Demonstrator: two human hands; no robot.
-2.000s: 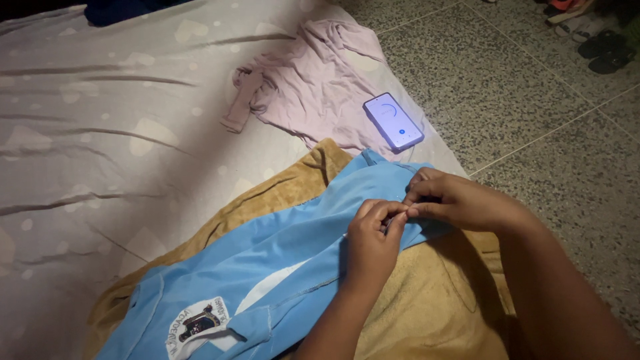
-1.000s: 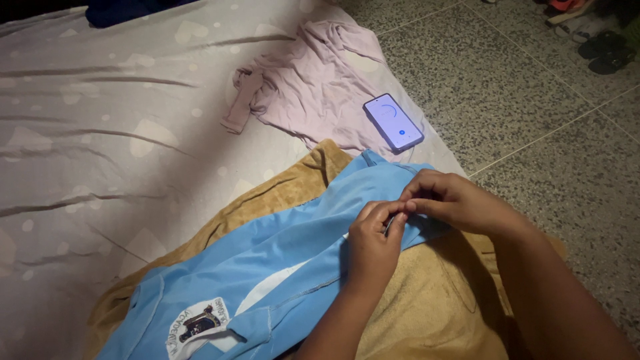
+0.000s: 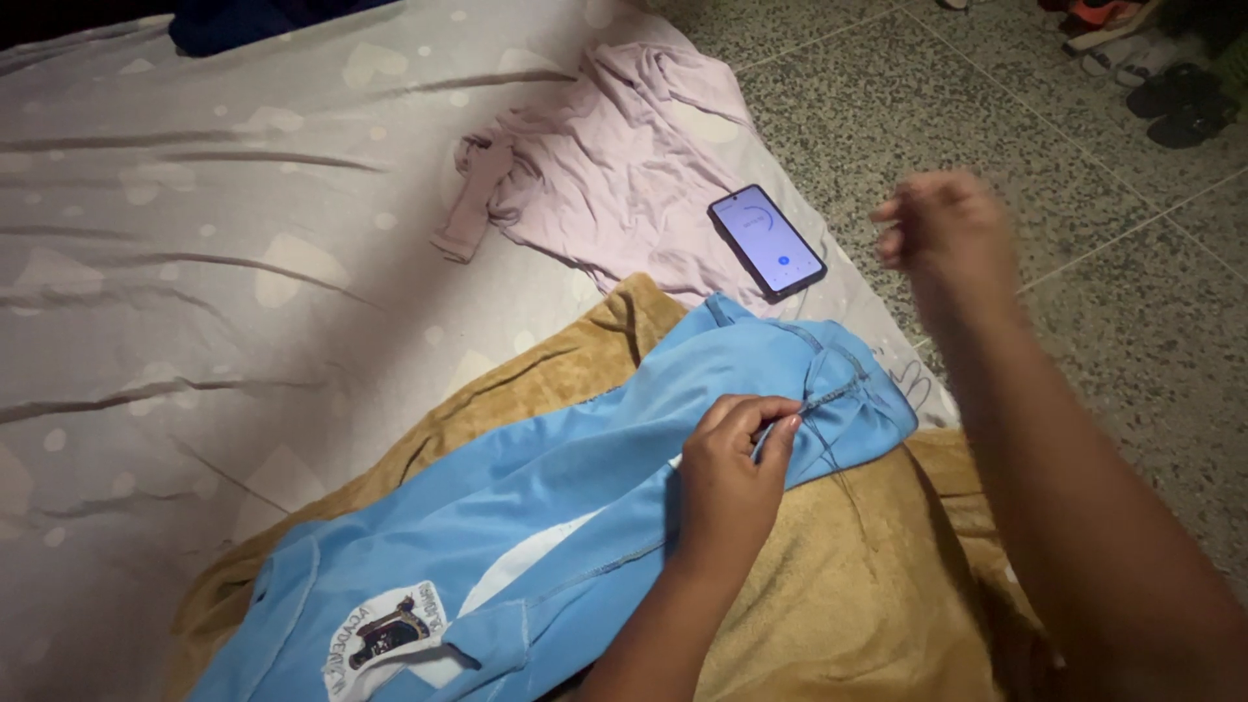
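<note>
A light blue garment [image 3: 546,458] with dark seam stitching and a white printed badge lies across a tan plush blanket [image 3: 848,575]. Near the garment's right end, my left hand [image 3: 746,458] pinches its seam between thumb and fingertips. Dark loose thread [image 3: 843,478] trails from that seam over the blanket. My right hand [image 3: 946,229] is raised to the right, off the cloth and blurred, with its fingers bent together. Whether it holds a needle or thread cannot be made out.
The bed's pale heart-patterned sheet [image 3: 185,292] stretches left. A smartphone [image 3: 767,242] with a lit screen rests on a pink garment [image 3: 624,175] near the bed's edge. Beyond lies a speckled tile floor [image 3: 829,107], with several shoes [image 3: 1180,102] at the top right. A dark blue cloth [image 3: 253,21] lies top left.
My right hand has left the seam beside my left hand and moved up and right, away from the cloth. The garment's right end and trailing thread are now uncovered. My left hand stays on the seam.
</note>
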